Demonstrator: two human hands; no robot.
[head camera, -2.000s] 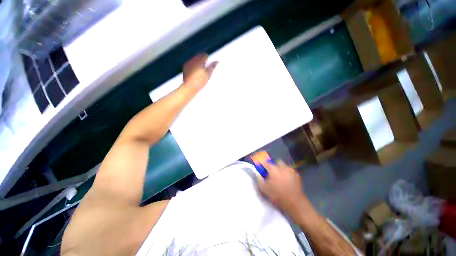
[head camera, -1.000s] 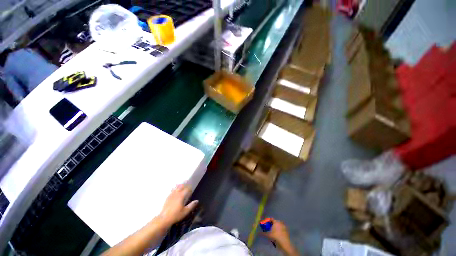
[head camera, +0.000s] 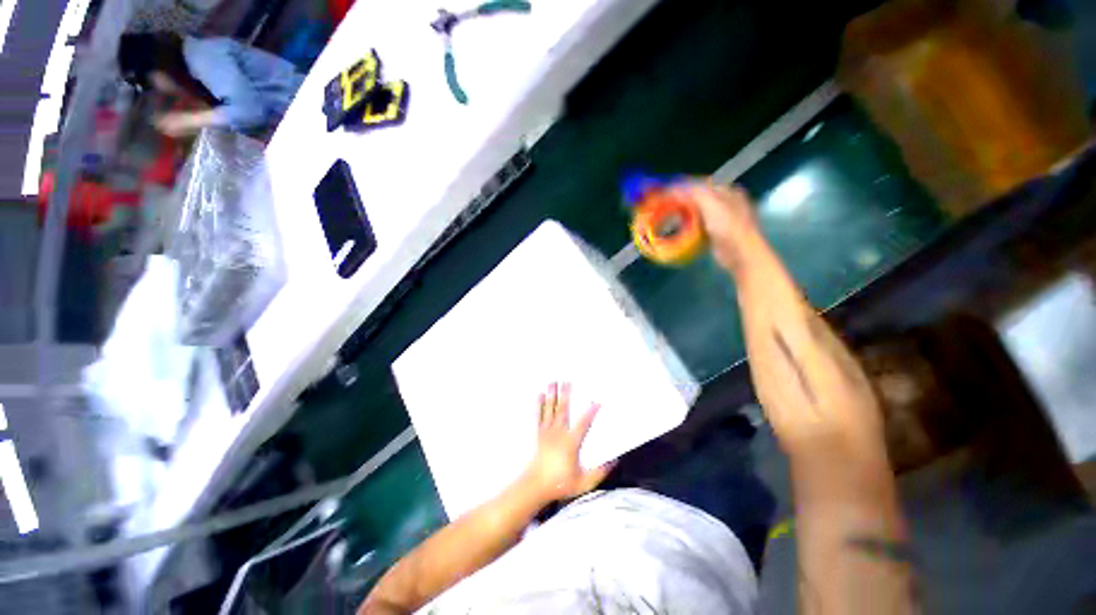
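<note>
The white foam box (head camera: 529,348) lies closed on the green conveyor belt, right in front of me. My left hand (head camera: 565,451) rests flat on its near edge, fingers spread, holding nothing. My right hand (head camera: 716,222) is raised beyond the box's far right side and grips the blue and orange-red tape dispenser (head camera: 663,222), with its tape roll facing me. The dispenser is blurred and appears apart from the box. What is inside the box is hidden.
The white bench (head camera: 415,204) holds a phone (head camera: 344,219), yellow-and-black items (head camera: 365,91) and pliers (head camera: 452,48). A carton with orange-yellow pieces (head camera: 962,102) is at the upper right. Open cartons (head camera: 1064,348) stand lower right. A person in blue (head camera: 234,84) is beyond the bench.
My right hand has lifted the tape dispenser from low at my side to beyond the box. My left hand remains on the box's near edge. The camera view has turned and moved closer.
</note>
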